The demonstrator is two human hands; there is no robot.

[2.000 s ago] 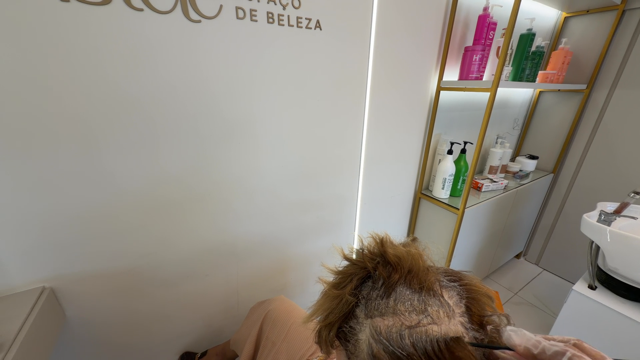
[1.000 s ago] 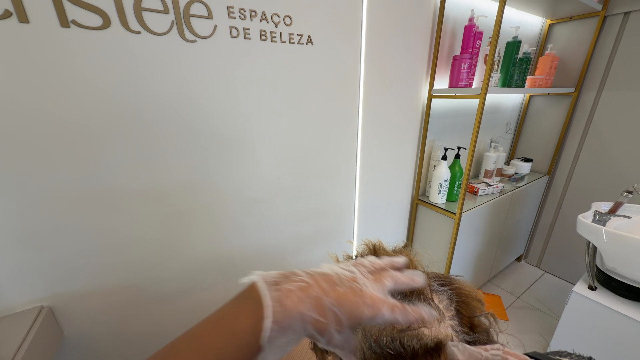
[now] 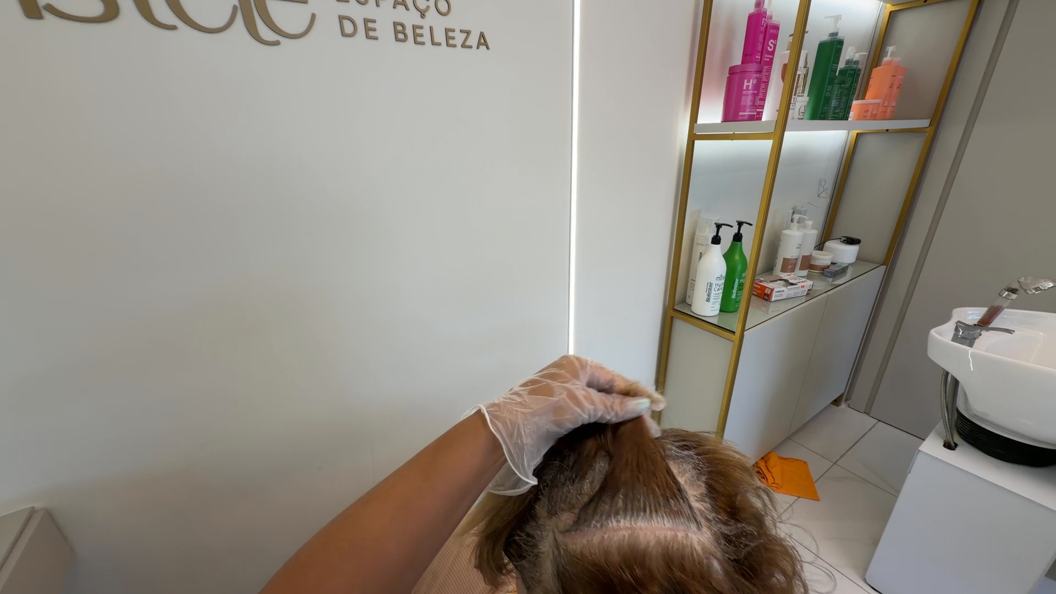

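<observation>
My left hand (image 3: 577, 404), in a clear disposable glove, pinches a section of brown hair (image 3: 639, 478) between thumb and fingers and holds it raised off the head. Below it is the top of a seated person's head (image 3: 635, 561), seen from above, with a parting line across the scalp where the lifted section starts. Pale, damp-looking product lies on the roots around that section. Looser, lighter brown hair hangs at both sides. My right hand is out of view.
A gold-framed shelf unit (image 3: 734, 330) with pump bottles (image 3: 709, 276) and jars stands at the right. Farther right is a white wash basin (image 3: 990, 363) with a tap on a white cabinet. An orange cloth (image 3: 788, 476) lies on the tiled floor. A white wall fills the left.
One second ago my gloved left hand lay spread and blurred over the hair; now it pinches a lifted section. The gloved hand at the lower right has gone out of view.
</observation>
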